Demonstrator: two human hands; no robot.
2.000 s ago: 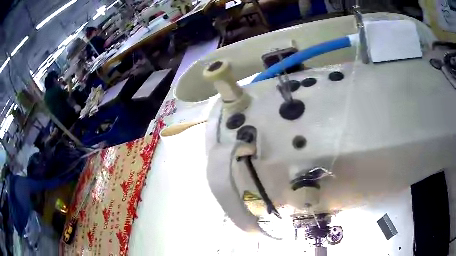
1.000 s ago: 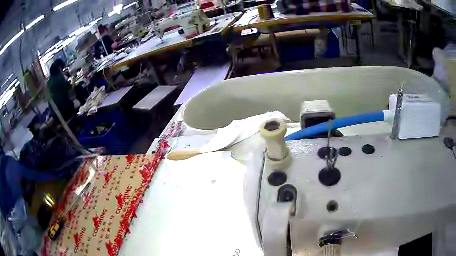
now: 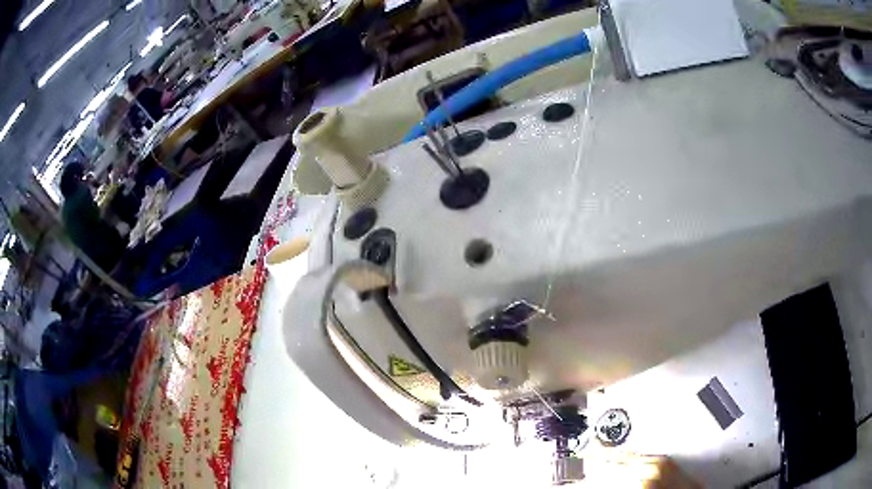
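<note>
The off-white sewing machine head fills the middle and right. The ribbed knob is on its front, with thin white thread running down to it. The needle and presser foot area is brightly lit at the bottom. The white table around it is washed out, so I cannot make out any fabric there. A blurred tan-orange patch right of the needle at the bottom edge may be part of my right hand, mostly cut off. My left hand is not in view.
Cardboard with red print extends the table at left. A black rectangle and a small grey piece lie right of the needle. A blue tube and cream post stand on the head. A person is far back left.
The view swung up a second ago and is now back down on the needle area. The white pieces seen behind the head then are now out of sight. The tan-orange patch has appeared at the bottom.
</note>
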